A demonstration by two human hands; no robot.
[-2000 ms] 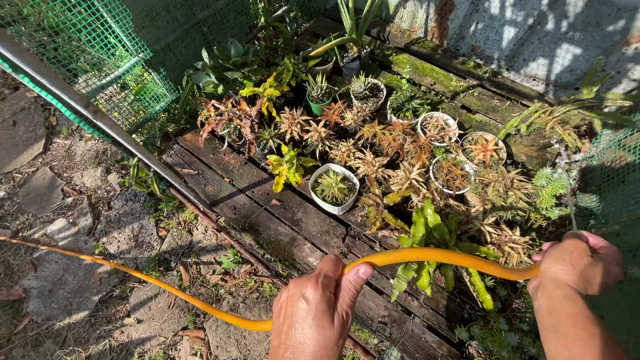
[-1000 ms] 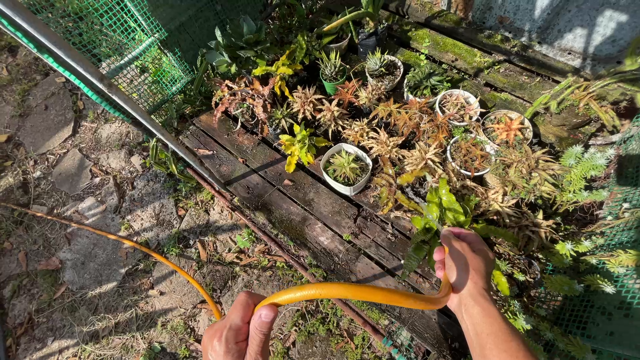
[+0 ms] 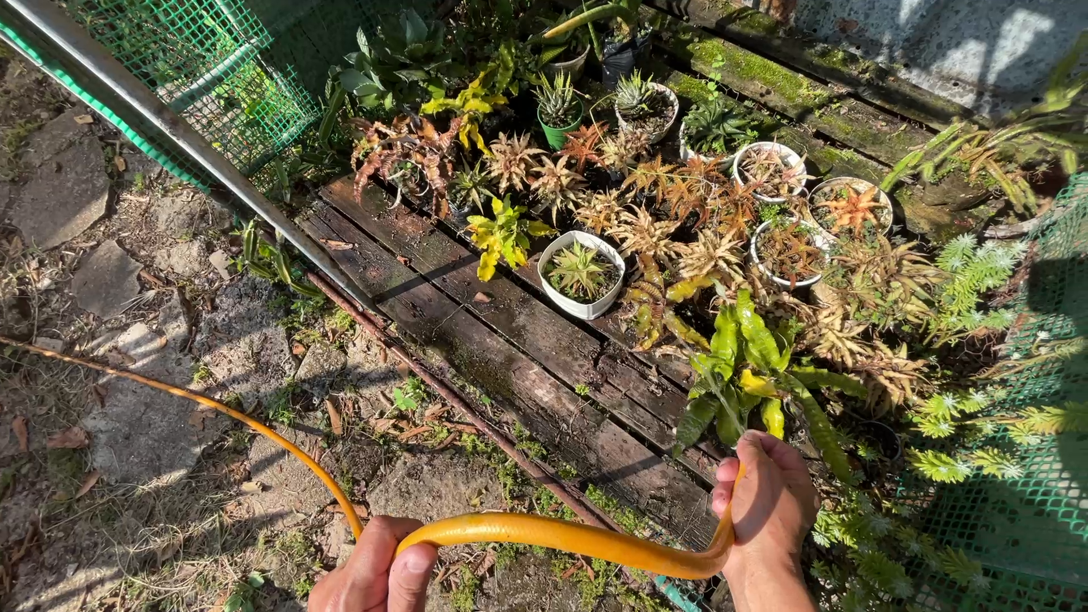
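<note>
An orange garden hose (image 3: 578, 541) runs between my hands and trails off over the ground to the left edge. My left hand (image 3: 374, 568) is closed around it at the bottom, left of centre. My right hand (image 3: 769, 501) grips its end at the lower right, with the thumb up at the hose mouth. A thin stream of water seems to come from there, toward a broad-leaved green plant (image 3: 739, 357) just above that hand. A white square pot (image 3: 581, 276) with a small spiky plant stands on the wooden slats (image 3: 510, 365), up and left of my right hand.
Several potted bromeliads and succulents crowd the slats, among them a green pot (image 3: 561, 134) and a white round pot (image 3: 769, 172). A metal pole (image 3: 195, 153) slants across the upper left beside green mesh (image 3: 178, 51). Stone slabs (image 3: 144, 442) lie at left; more mesh (image 3: 1003, 510) hangs at right.
My right hand has moved left from the right edge, and the hose between my hands now sags. The view has shifted.
</note>
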